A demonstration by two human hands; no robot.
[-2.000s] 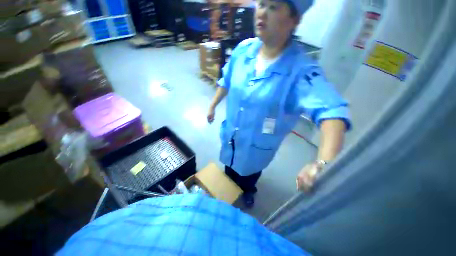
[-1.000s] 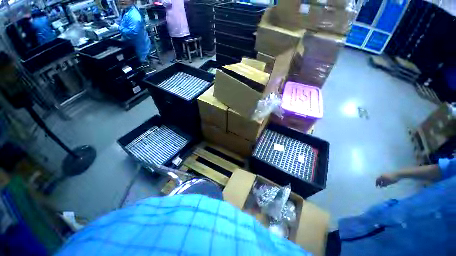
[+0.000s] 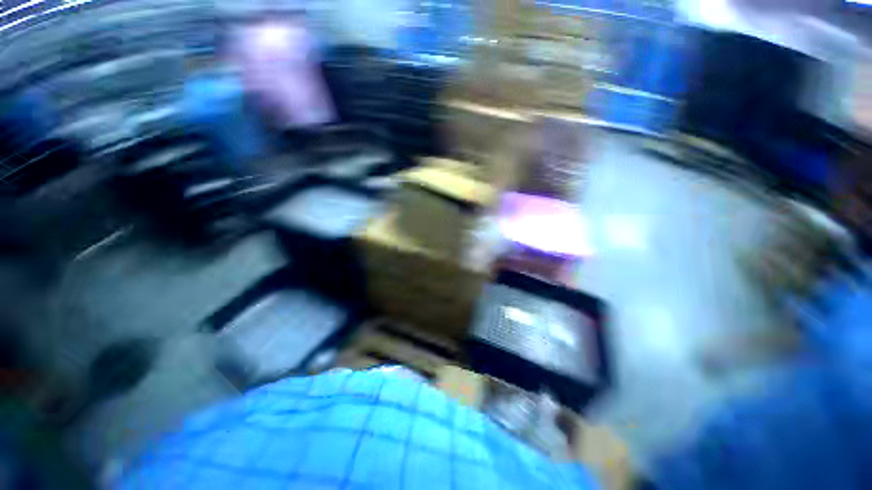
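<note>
Neither of my hands is in the picture; a blue checked garment fills the bottom middle. The view is strongly blurred. A black crate [image 3: 540, 330] with pale rows and a whitish slip stands in front, right of centre. Another black crate [image 3: 282, 330] with pale contents is at the lower left, and a third crate [image 3: 325, 211] sits behind it, higher up. An open carton [image 3: 602, 455] with shiny clear bags [image 3: 531, 416] is at the bottom, partly hidden by the garment.
Brown cartons [image 3: 421, 273] stand between the crates, by a wooden pallet [image 3: 402, 349]. A pink lidded bin [image 3: 543, 225] is behind the right crate. A person in blue [image 3: 765, 412] is at the lower right. A person in pink [image 3: 282, 72] and one in blue [image 3: 220, 115] are at the upper left.
The view first swung left from the nearby person and wall to the crates and cartons. Since one second ago the scene has shifted slightly and blurred. The person in blue remains at right.
</note>
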